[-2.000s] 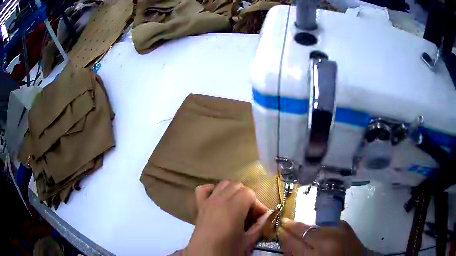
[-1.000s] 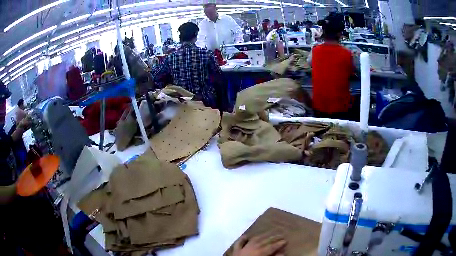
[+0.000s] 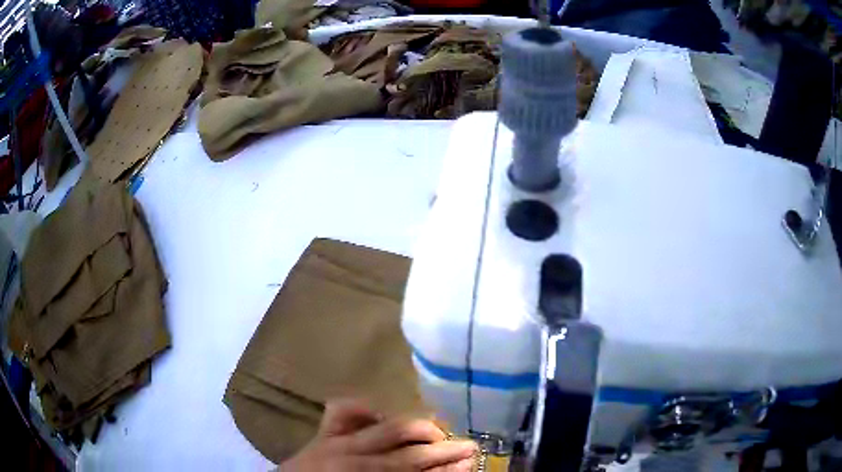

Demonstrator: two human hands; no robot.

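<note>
The brown garment panel (image 3: 332, 323) lies flat on the white table, left of the sewing machine head (image 3: 619, 267), with folds across it. My left hand (image 3: 383, 444) lies on the panel's lower right part, fingers pointing to the needle area, cut off by the bottom edge. A short bit of the zip's metal teeth (image 3: 480, 454) shows at its fingertips; I cannot tell if the hand grips it. The needle and presser foot are hidden. My right hand is not in view.
A stack of cut panels (image 3: 88, 304) lies at the left table edge. The dotted panel (image 3: 148, 106) is behind it. A heap of brown pieces (image 3: 268, 92) lies at the far edge. The thread tension post (image 3: 537, 101) stands up on the machine head.
The view tilted up to the room and came back down, now closer to the machine head. My left hand stays on the panel. My right hand, seen earlier at the zip, is out of view.
</note>
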